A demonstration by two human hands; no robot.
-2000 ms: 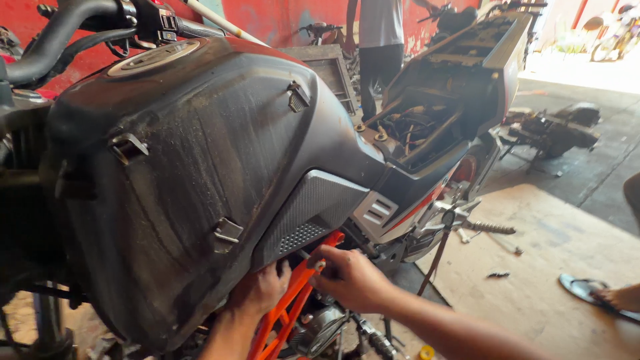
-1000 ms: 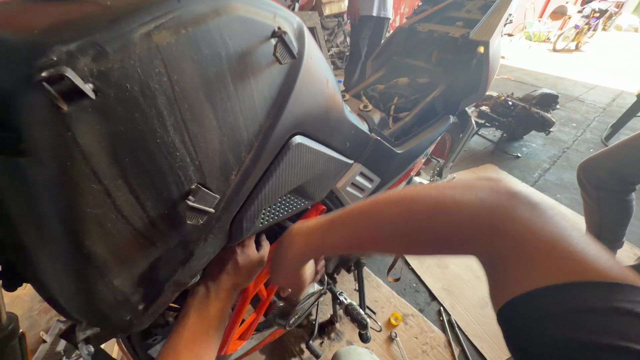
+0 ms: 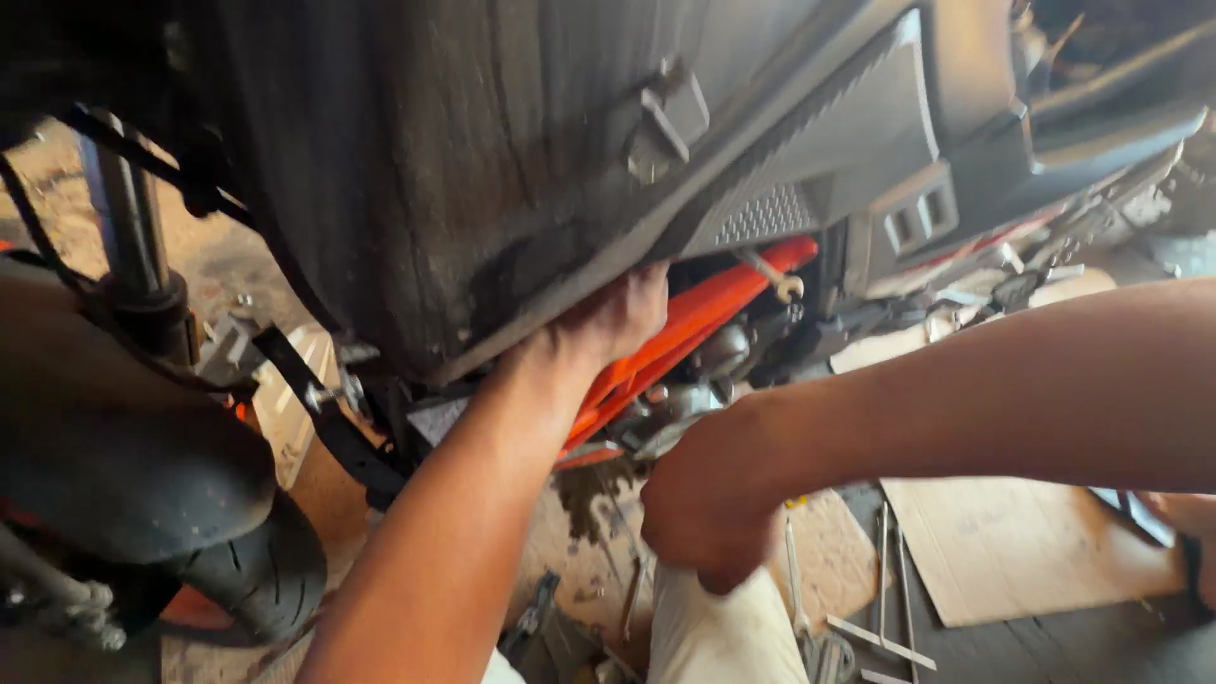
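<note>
My left hand [image 3: 617, 309] reaches up under the lower edge of the motorcycle's dark tank cover [image 3: 446, 171]; its fingertips are hidden there. Beside it runs the orange frame tube [image 3: 703, 304]. A wrench [image 3: 784, 285] with its open end showing sticks out from under the textured side panel [image 3: 779, 204], over the upper part of the orange frame. My right hand [image 3: 717, 494] is in front of the engine, above my knee, with curled, blurred fingers; whether it holds anything is hidden. A metal clip [image 3: 676, 114] sits on the tank cover.
The front tyre [image 3: 271, 570] and fork tube [image 3: 133, 218] stand at the left. Below lie wrenches [image 3: 796, 570], long metal rods [image 3: 893, 570] and sheets of cardboard [image 3: 1007, 551]. Another person's sandalled foot [image 3: 1178, 518] is at the right edge.
My right hand has come away from the orange frame, down toward my knee. My left hand stays under the tank cover's edge. The view has swung down and toward the front wheel.
</note>
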